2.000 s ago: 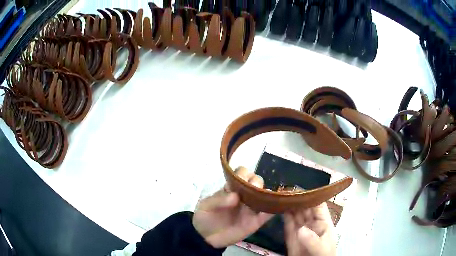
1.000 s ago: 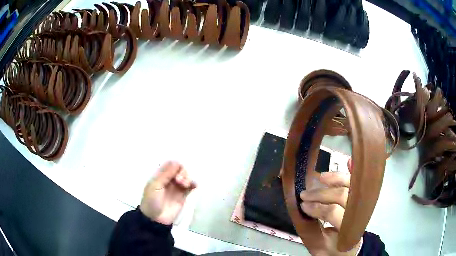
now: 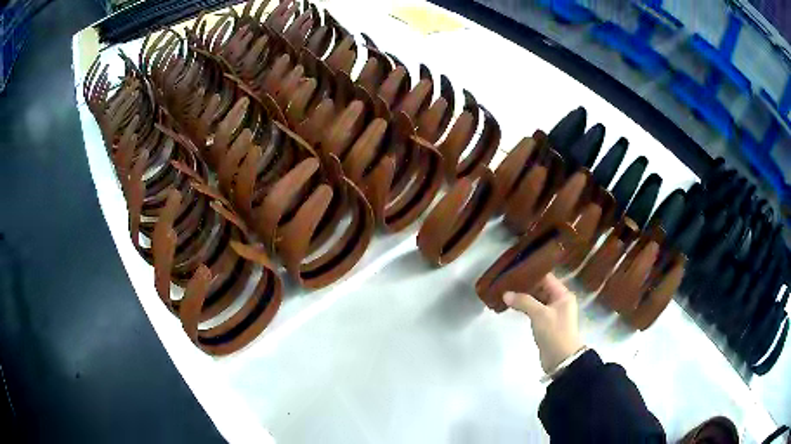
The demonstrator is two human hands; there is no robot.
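Observation:
My right hand (image 3: 553,319) reaches in from the lower right. It is shut on a curved brown strap (image 3: 527,258), with the thumb on its near side. The strap has a dark band along its inside face. It is held at the near edge of the brown strap rows, close to a neighbouring strap (image 3: 458,221). I cannot tell if it touches the table or the straps behind it. My left hand is not in view.
Rows of brown straps (image 3: 325,221) stand on the white table (image 3: 347,381) from far left to centre. Black straps (image 3: 737,251) stand at the right. A brown curved piece (image 3: 716,432) is cut off at the bottom right. Blue racks (image 3: 694,87) are beyond the table.
The view has swung towards the strap rows; the black pad is out of view. My right hand has carried the strap to the rows. My left hand has left the picture.

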